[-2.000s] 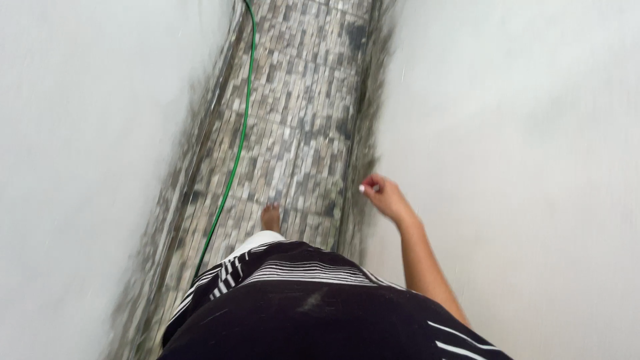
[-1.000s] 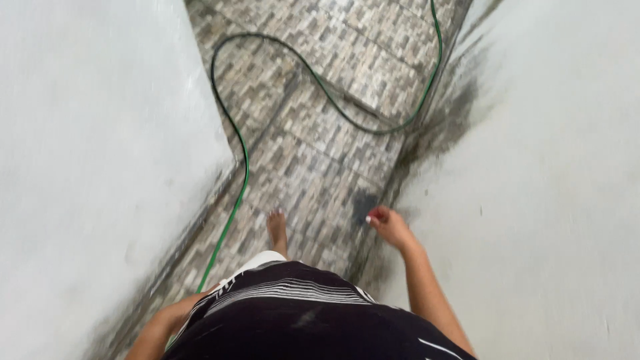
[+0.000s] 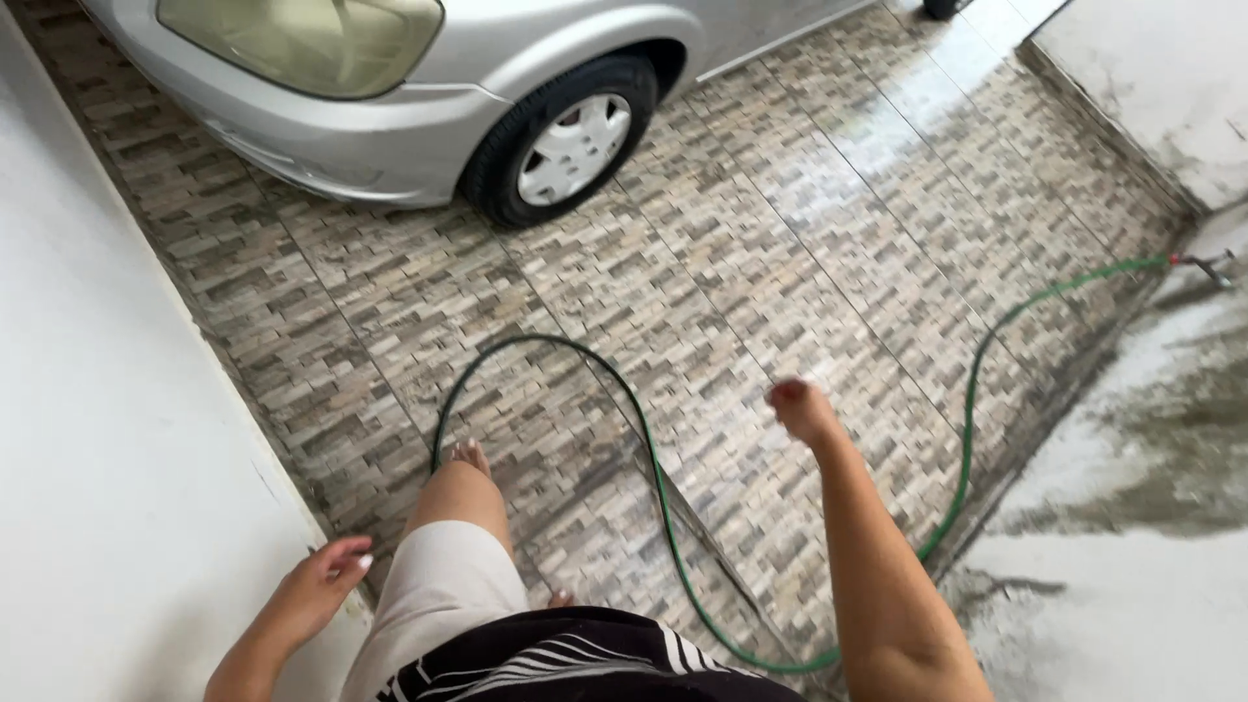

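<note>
My left hand point(image 3: 317, 590) hangs at the lower left beside the white wall, its fingers apart and holding nothing. Out over the tiled floor is my right hand point(image 3: 801, 409), blurred, with its fingers curled; whether anything is inside cannot be told. A green garden hose point(image 3: 658, 468) loops across the floor between my feet and the right wall, passing behind my right forearm. It runs up to a tap point(image 3: 1209, 265) with a red fitting on the right wall. Neither hand touches the hose.
A silver car point(image 3: 409, 127) stands ahead at the upper left, its front wheel point(image 3: 570, 151) on the patterned tile floor point(image 3: 741, 263). A white wall point(image 3: 117, 419) borders the left side. The right wall point(image 3: 1150, 468) is stained. A narrow drain channel point(image 3: 717, 551) crosses the floor under the hose.
The view has moved forward, out of a narrow passage; the car and the tap now show. My left hand has come into view at the lower left.
</note>
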